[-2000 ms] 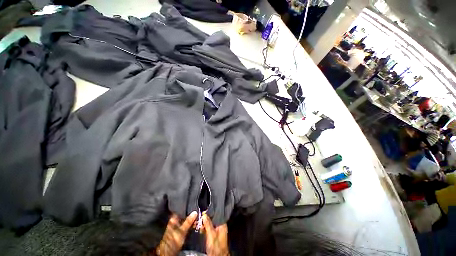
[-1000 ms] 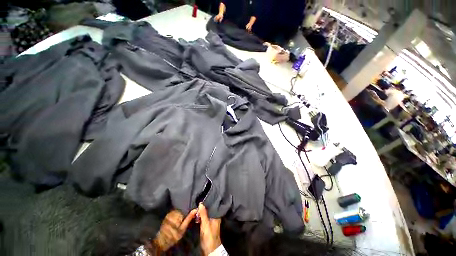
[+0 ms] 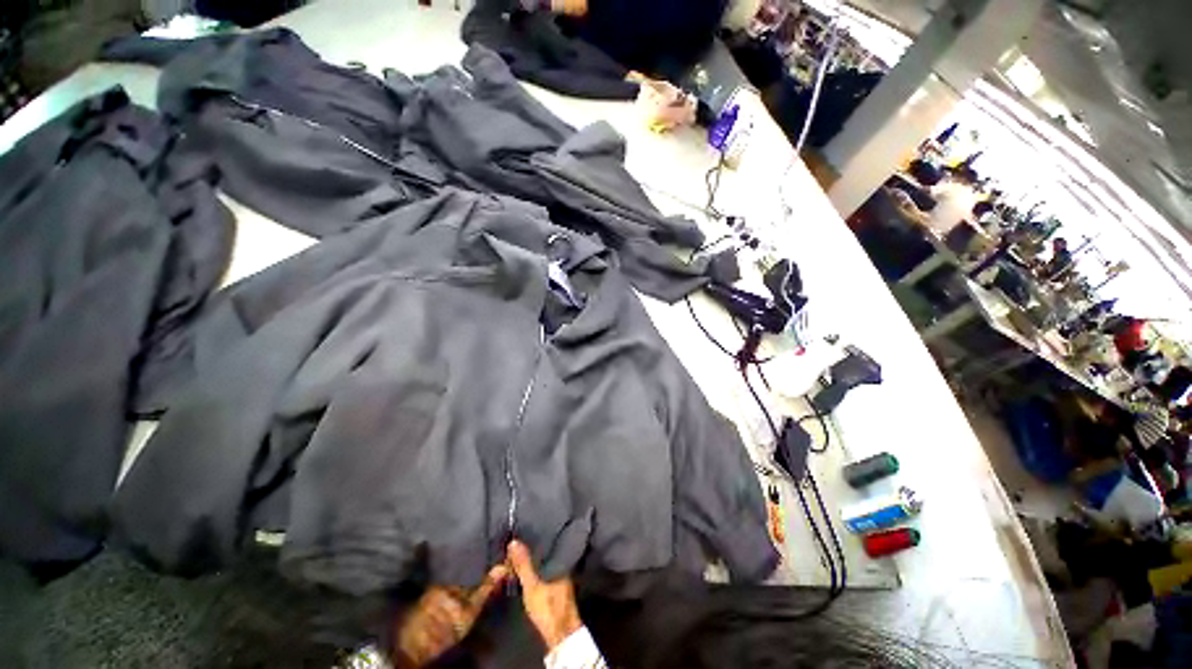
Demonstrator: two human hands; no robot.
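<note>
A dark grey zip-front jacket (image 3: 379, 392) lies spread in front of me, collar away from me. Its thin pale front zip (image 3: 528, 405) runs down the middle and looks closed down to my fingers. My left hand (image 3: 442, 620) and my right hand (image 3: 546, 601) meet at the zip's lower end by the hem, fingertips on the zip and cloth. The slider is too small to tell and is hidden at my fingers.
More dark grey jackets (image 3: 66, 288) lie at the left and far side. Black cables with an adapter (image 3: 792, 448), orange-handled snips (image 3: 775, 516), a green spool (image 3: 871, 469), a blue-white cylinder (image 3: 881, 510) and a red spool (image 3: 892, 542) lie at the right. A person's hand shows at the far end.
The dark gap near the zip's lower end has closed. My hands are still at the hem. The view has swung, and the person at the far end is now mostly cut off.
</note>
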